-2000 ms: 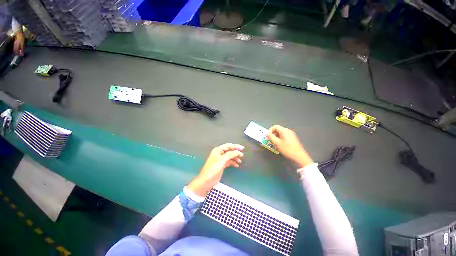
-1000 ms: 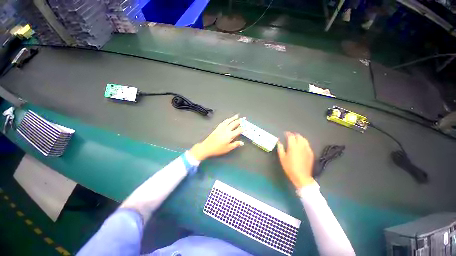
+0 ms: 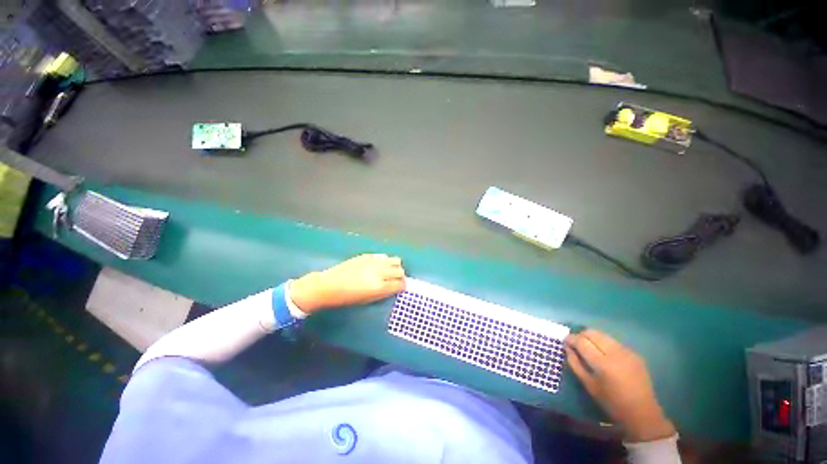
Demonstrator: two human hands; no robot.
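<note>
The white pad sheet (image 3: 479, 333) with its grid of small dark squares lies on the green ledge in front of me. My left hand (image 3: 352, 282) has its fingertips at the sheet's upper left corner. My right hand (image 3: 617, 373) has its fingers bent at the sheet's right end; whether a pad is pinched there is hidden. A whitish circuit board (image 3: 524, 217) lies on the belt beyond the sheet, touched by neither hand. Its black cable (image 3: 691, 243) runs right to a bundle.
A green board (image 3: 218, 136) with cable lies at left, a yellow board (image 3: 648, 127) at right on the belt. Striped sheets (image 3: 118, 224) stand on the ledge at left. A grey machine (image 3: 787, 399) with a red light is at lower right. Trays are stacked at upper left.
Both hands have left the whitish board and come back to the pad sheet. The board now lies free. The view has shifted, and the machine's red light now shows.
</note>
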